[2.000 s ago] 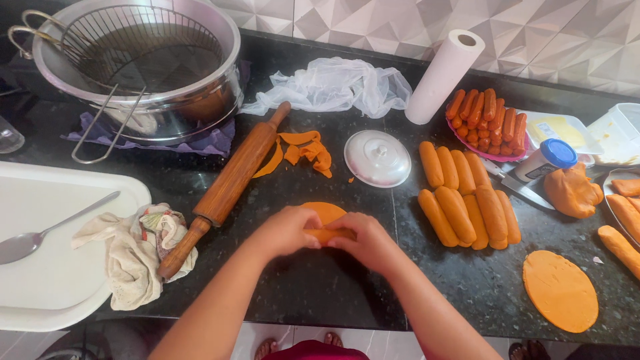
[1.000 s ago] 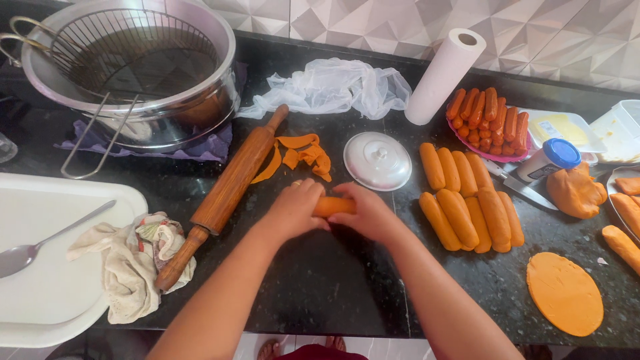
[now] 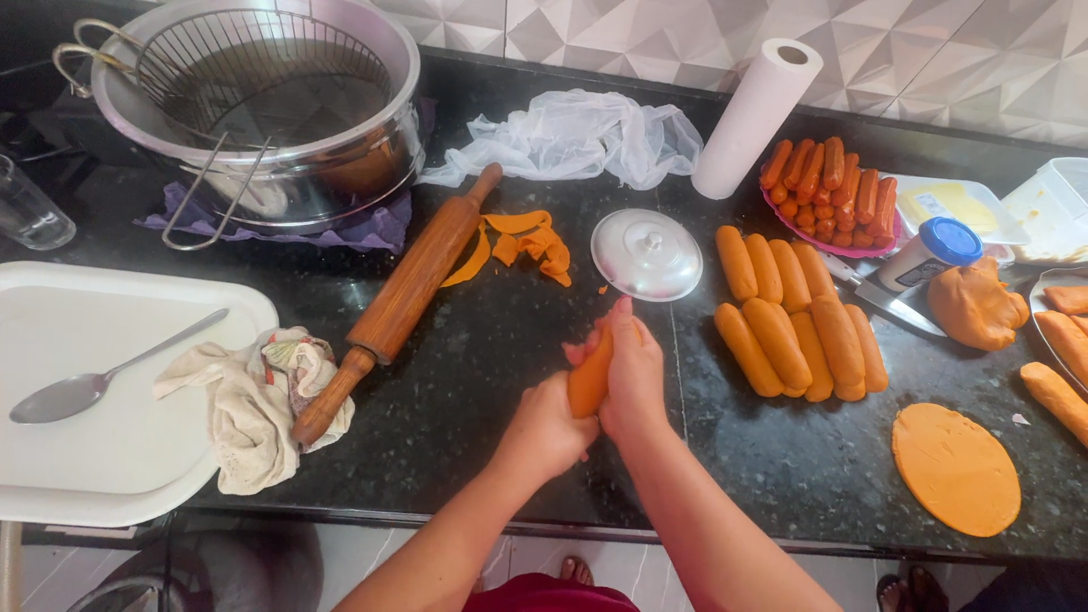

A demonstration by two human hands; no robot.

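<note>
Between my left hand (image 3: pixel 548 425) and my right hand (image 3: pixel 629 374) is an orange dough roll (image 3: pixel 591 378), tilted and partly hidden by the fingers; both hands press on it above the counter. Just beyond them lies a round metal lid (image 3: pixel 646 255). Left of the hands, a wooden rolling pin (image 3: pixel 416 276) rests diagonally, its near handle on a crumpled cloth (image 3: pixel 255 408). Orange dough scraps (image 3: pixel 531 242) lie beside the pin. To the right, several finished-looking dough rolls (image 3: pixel 769 340) are stacked, with a flat dough disc (image 3: pixel 956 469) nearer the counter's edge.
A large pot (image 3: pixel 374 161) with a wire basket stands at back left, near a white tray (image 3: pixel 246 297) with a spoon (image 3: pixel 76 398). A paper towel roll (image 3: pixel 752 127), plate of sausages (image 3: pixel 837 191), knife (image 3: pixel 897 306), blue-lidded jar (image 3: pixel 926 255) and dough lump (image 3: pixel 977 306) are right.
The dough between my hands was low and flatter two seconds ago, then a roll held crosswise. Now the roll is turned more upright, with my hands closed around its sides.
</note>
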